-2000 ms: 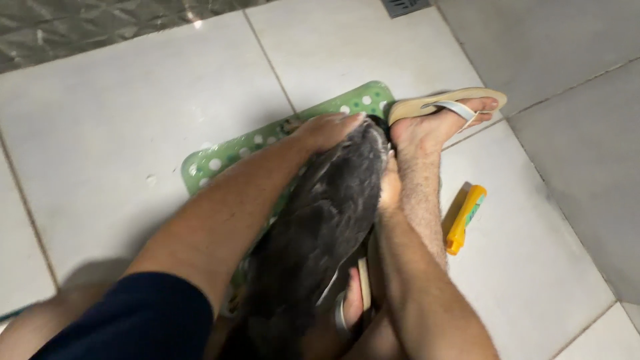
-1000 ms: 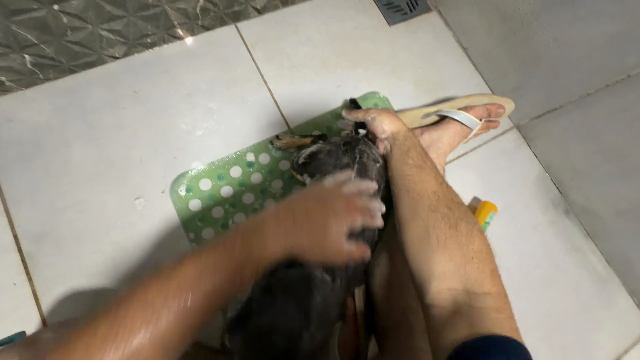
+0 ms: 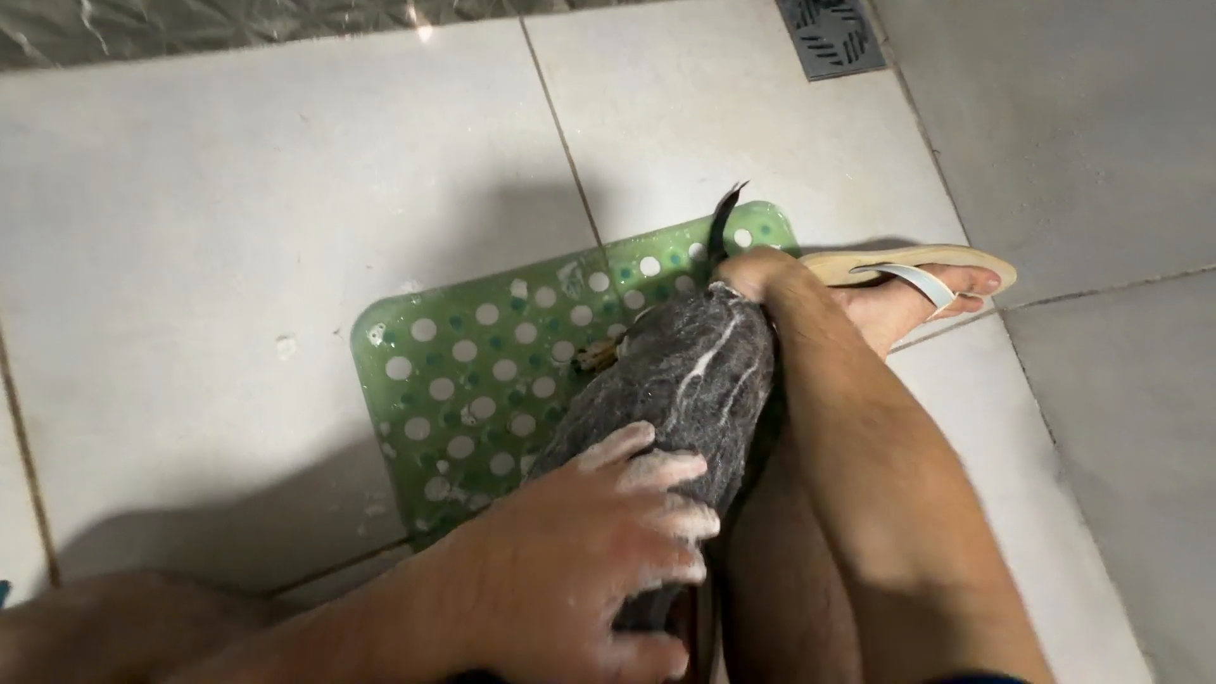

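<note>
A wet, dark-furred animal (image 3: 684,380), probably a dog, stands on a green dotted bath mat (image 3: 456,380), with streaks of white lather on its coat. Its thin dark tail (image 3: 725,218) points up past my right hand (image 3: 755,274), which grips around the tail's base. A brownish paw (image 3: 597,356) shows on the mat at the animal's left side. My left hand (image 3: 651,513) lies on the back with spread, lather-covered fingers. The animal's head is not visible.
A foot in a cream flip-flop (image 3: 912,271) stands right of the mat. A metal floor drain (image 3: 831,36) sits at the top right. Pale floor tiles (image 3: 237,190) surround the mat, with a textured glass panel (image 3: 237,24) along the top left.
My left hand was at the mat's far end two seconds ago and is now lower on the animal's back. My right hand has moved from the animal's side to the tail's base.
</note>
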